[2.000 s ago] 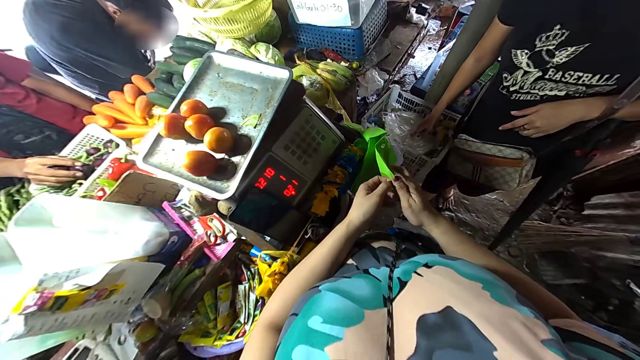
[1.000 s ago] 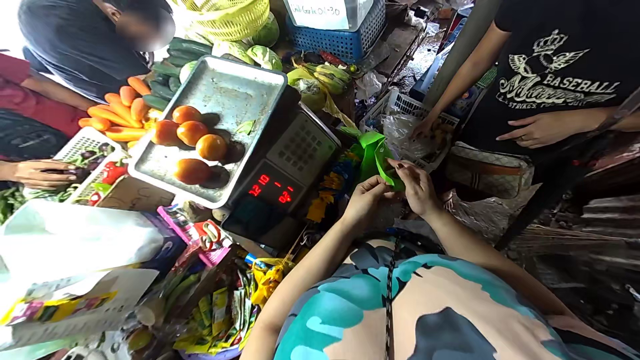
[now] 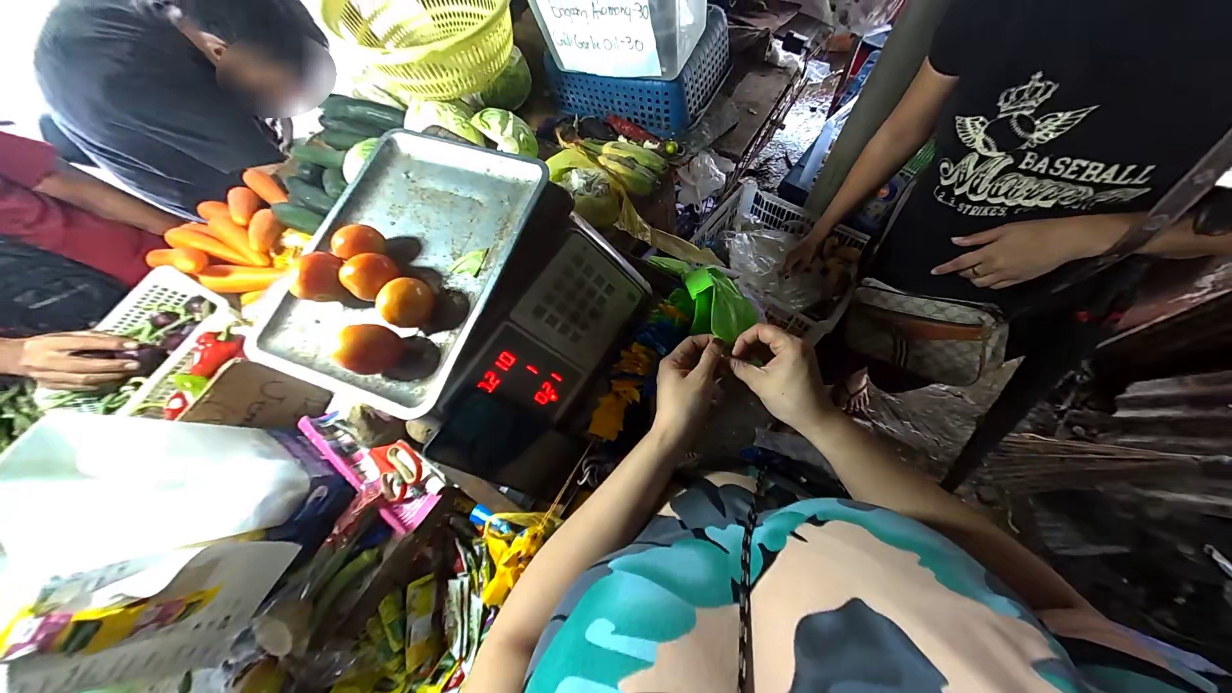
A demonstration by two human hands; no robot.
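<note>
A thin green plastic bag (image 3: 717,303) is pinched at its edge between the fingertips of my left hand (image 3: 688,380) and my right hand (image 3: 778,373), which nearly touch. To the left stands a digital scale (image 3: 577,298) with lit red digits. Several orange-red tomatoes (image 3: 404,302) and a scrap of green leaf lie on its metal tray (image 3: 491,173). The tray is tilted in view, left of both hands.
Carrots (image 3: 231,236), cucumbers (image 3: 356,115) and a yellow basket (image 3: 423,48) lie beyond the tray. A blue crate (image 3: 626,91) holds a clear container. Packets (image 3: 419,616) hang at lower left. Other people stand at left and right; one reaches toward a white crate (image 3: 741,212).
My right hand has come down from the upper part of the green bag to beside my left hand. The tomatoes remain on the tray.
</note>
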